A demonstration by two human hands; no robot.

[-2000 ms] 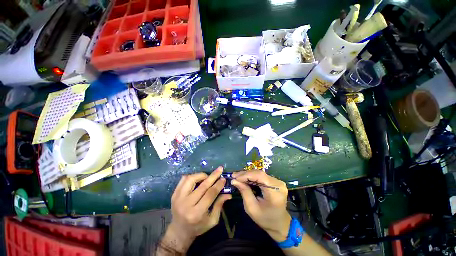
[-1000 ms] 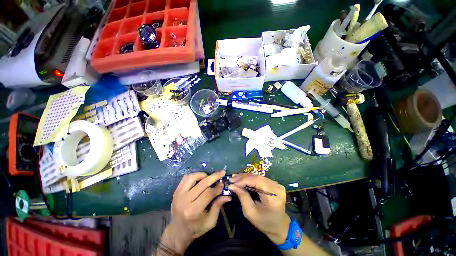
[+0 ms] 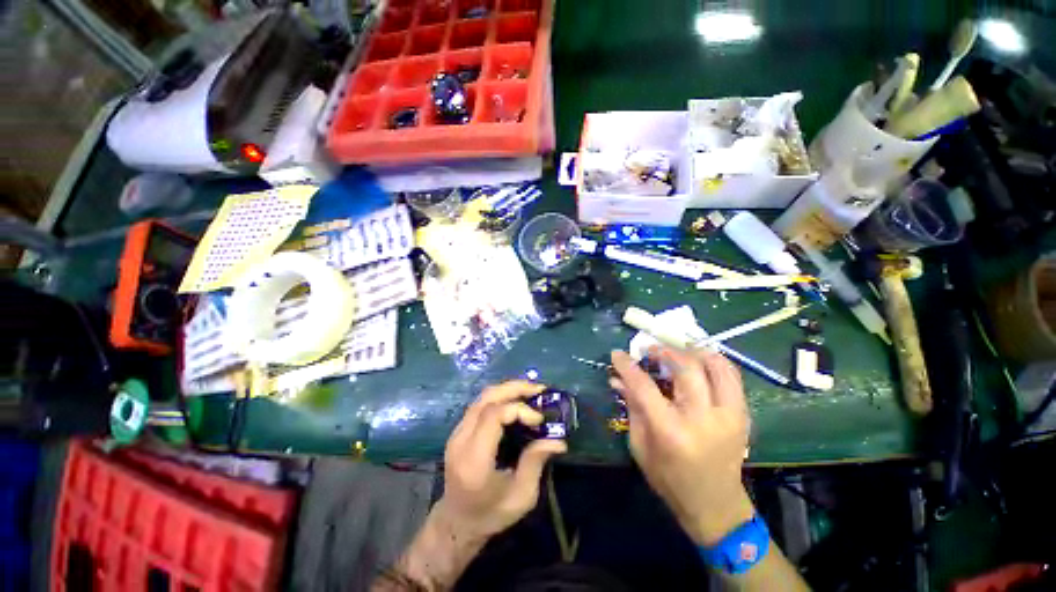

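Observation:
My left hand (image 3: pixel 489 457) holds a small black shiny squarish unit (image 3: pixel 556 413) between thumb and fingers at the bench's front edge. My right hand (image 3: pixel 691 434) is to the right of it, apart from the unit, with a thin dark tool like tweezers (image 3: pixel 594 363) in its fingers, the tip pointing left. Small gold-yellow bits (image 3: pixel 620 423) lie beside and partly under my right hand. A white paper scrap (image 3: pixel 669 328) lies just behind my right hand, partly covered by it.
An orange-red compartment tray (image 3: pixel 446 148) stands at the back. Two small white boxes (image 3: pixel 631 209) hold small parts. A cream tape roll (image 3: pixel 336 303) lies on label sheets at left. A tool cup (image 3: pixel 855 148) stands back right, with a tan-handled tool (image 3: pixel 907 335) at right.
My right hand has moved right and away from the unit with the thin tool. My left hand still holds the unit. The whole view has shifted, so bench things appear further right.

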